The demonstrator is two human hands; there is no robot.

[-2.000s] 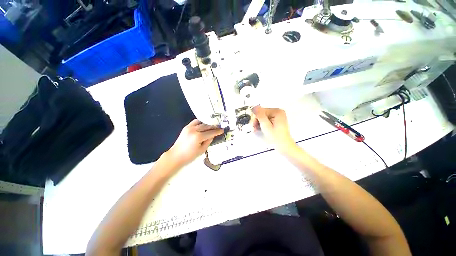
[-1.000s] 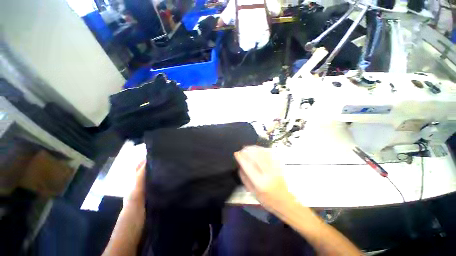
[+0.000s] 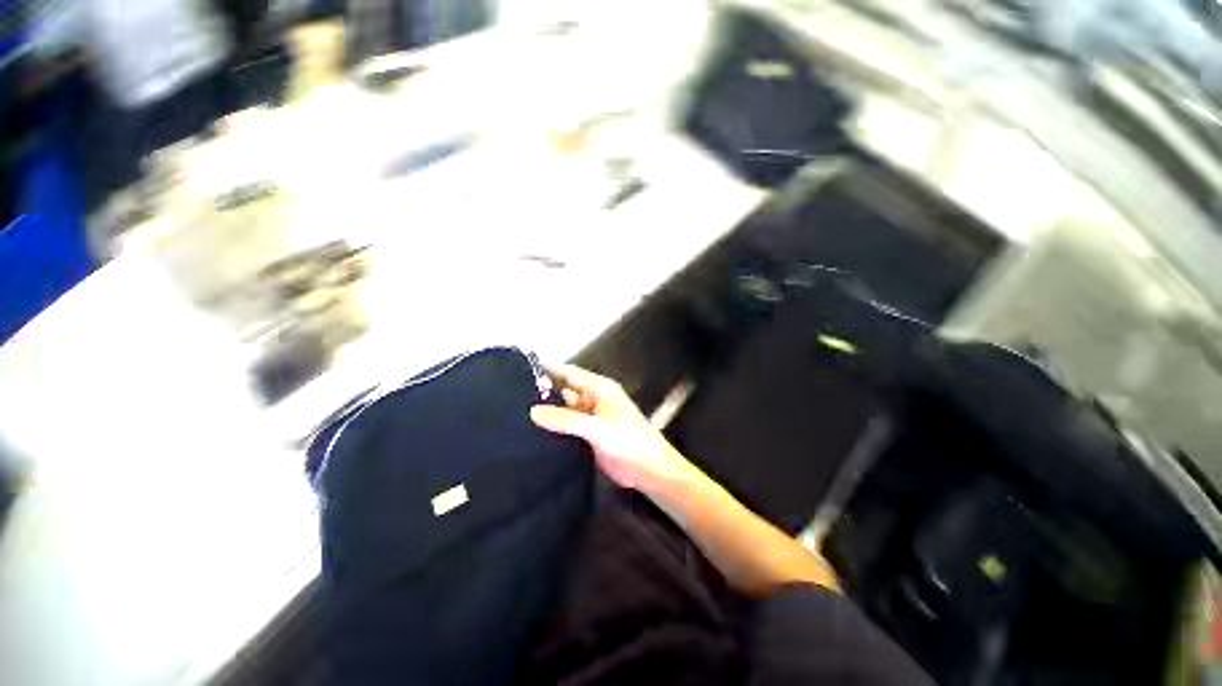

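Observation:
A black panel (image 3: 416,469) with rounded corners, a small pale label and a thin pale line along its border lies over my lap and the table's front edge. My right hand (image 3: 603,426) grips its upper right corner between thumb and fingers. My left hand is not in view. The white sewing machine (image 3: 469,148) is strongly blurred behind the panel.
Black pieces with small yellowish labels (image 3: 885,389) lie at the right, below table level. Another black piece with a label (image 3: 767,101) is at the upper right. A blue crate (image 3: 47,228) shows at the left edge.
The view has swung right. The dark piece held in both hands one second ago is no longer seen at the stack; my right hand now holds a labelled panel, and my left hand has left the picture.

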